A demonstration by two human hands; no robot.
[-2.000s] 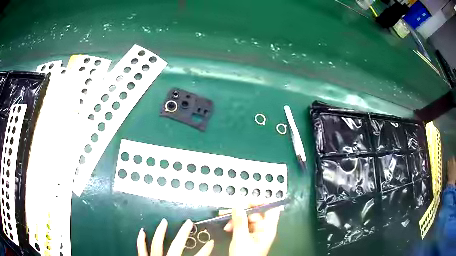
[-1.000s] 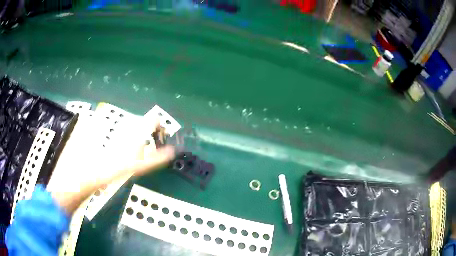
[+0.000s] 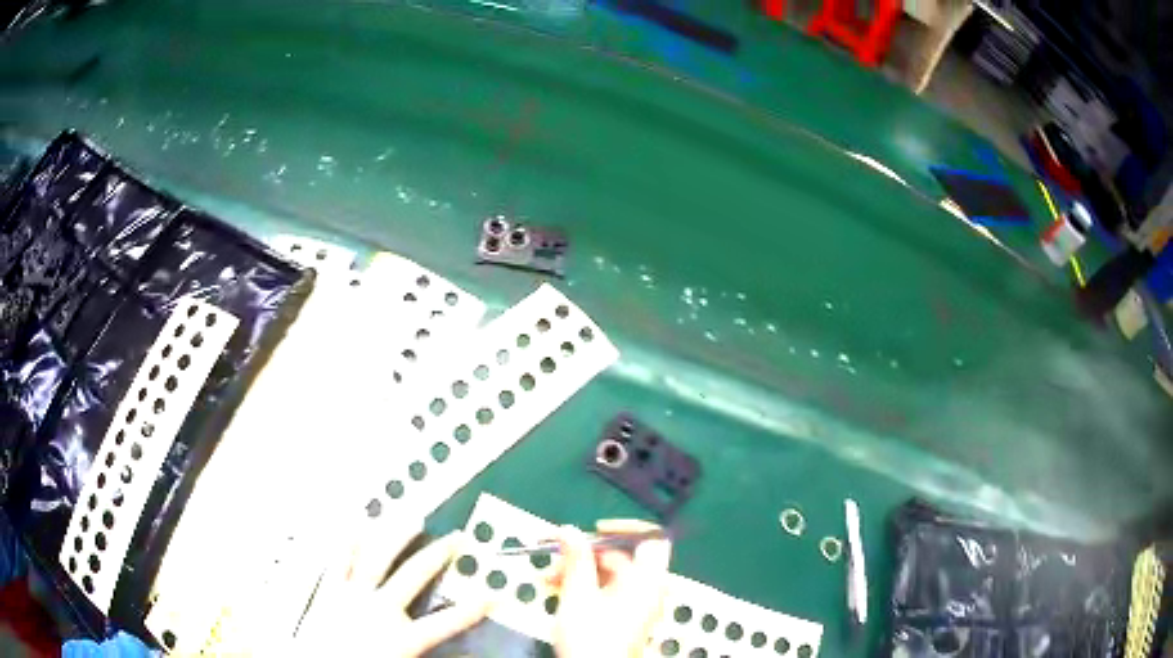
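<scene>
A black part [image 3: 646, 465] with one pale ring lies on the green mat. A second black part [image 3: 521, 246] with several rings lies farther away. A white strip [image 3: 717, 607] with two rows of round holes lies in front, partly covered by my hands. My right hand [image 3: 614, 585] holds thin tweezers [image 3: 525, 548] above this strip, their tip pointing left. My left hand [image 3: 425, 604] is at the strip's left end, over the edge of the stacked sheets, fingers apart, with nothing seen in it. Both hands are blurred, overexposed and cut off by the lower edge.
Stacked white die-cut sheets [image 3: 290, 450] fill the left, beside a black glossy tray [image 3: 77, 283] carrying a dotted strip [image 3: 144, 450]. Two loose rings [image 3: 792, 522] and a white pen-like tool [image 3: 855, 566] lie left of the right black tray [image 3: 997, 578]. A white bottle [image 3: 1065, 237] stands far right.
The view has shifted. My left hand has drawn back from beside the near black part. My right hand with the tweezers is back in view. A second ringed black part now shows farther up the mat.
</scene>
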